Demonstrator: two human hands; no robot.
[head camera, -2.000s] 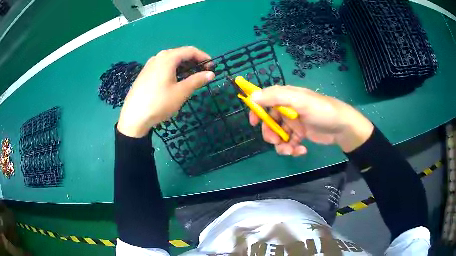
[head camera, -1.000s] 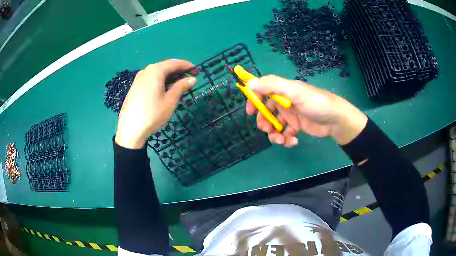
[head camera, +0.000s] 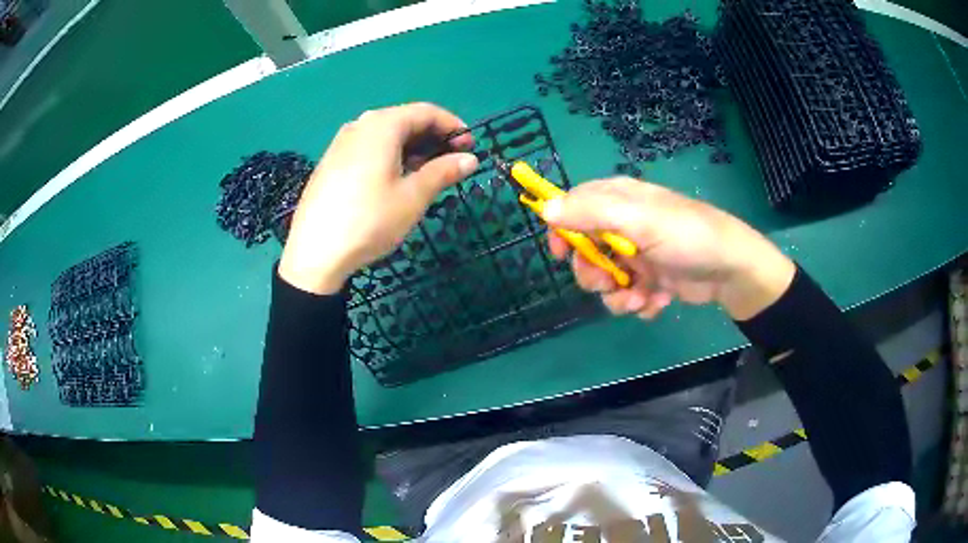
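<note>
A black sprue frame (head camera: 456, 276) lies tilted in front of me, with its upper edge towards my hands. My left hand (head camera: 372, 191) pinches the frame's upper bar between thumb and fingers and covers its upper left corner. My right hand (head camera: 658, 239) is closed round yellow-handled side cutters (head camera: 573, 231). Their dark jaws are at the upper bar, just right of my left fingertips. The handles look nearly together. Whether the jaws have closed on a gate is too small to tell.
A small heap of black parts (head camera: 249, 196) lies left of my left hand. A larger heap (head camera: 647, 80) is at the far side, beside a tall stack of sprue frames (head camera: 823, 101). Low black frames (head camera: 98, 323) and copper-coloured small parts (head camera: 21, 348) lie at the far left.
Since one second ago, my left hand and the frame have moved to the right. The cutters have shifted slightly right and down, and their handles have come closer together.
</note>
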